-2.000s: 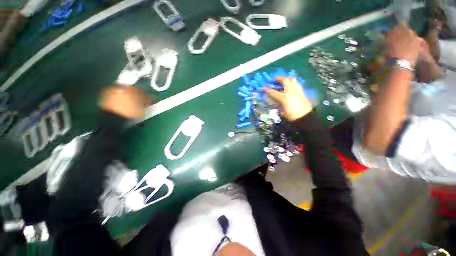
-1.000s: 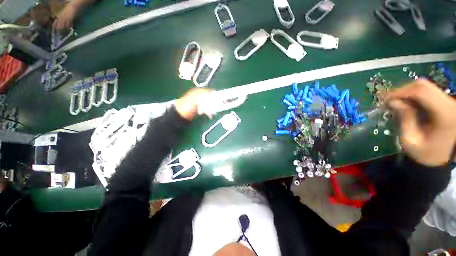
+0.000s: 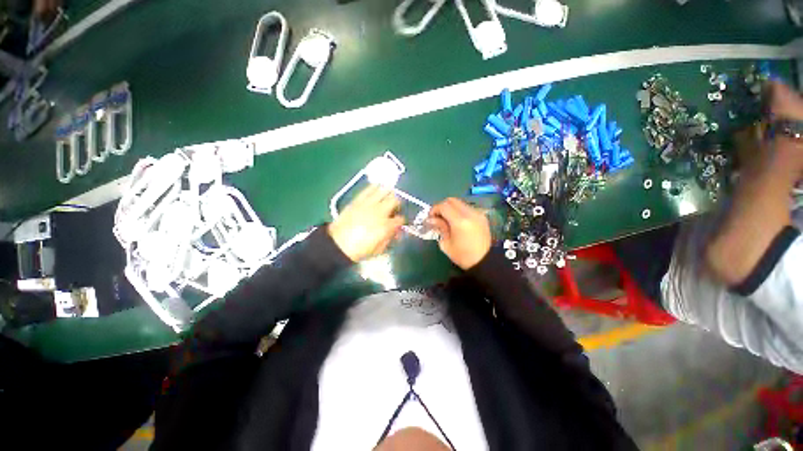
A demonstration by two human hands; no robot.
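My left hand [image 3: 368,222] and my right hand [image 3: 462,232] are close together over the green bench in front of my chest. Both grip a white loop housing [image 3: 414,204], its solid head between them; my fingers hide part of it. Whether a small part is also in my right fingers cannot be told. Another loop housing [image 3: 384,167] lies just behind my left hand. A large heap of white housings [image 3: 189,225] is at the left. Blue cells [image 3: 572,113] are heaped at the right, mixed with silvery-green small parts [image 3: 550,172].
Small metal rings [image 3: 534,255] lie near the bench's front edge. A neighbour's arm [image 3: 755,207] and grey-green metal heap [image 3: 671,114] are at the right. A black-and-silver device [image 3: 75,264] stands at the left. Part-assembled units [image 3: 93,136] form a row beyond the pale strip [image 3: 387,102].
My right hand has come back from the far right to my left hand. My left hand has moved slightly right and nearer to me. Both hands now meet at a white loop housing.
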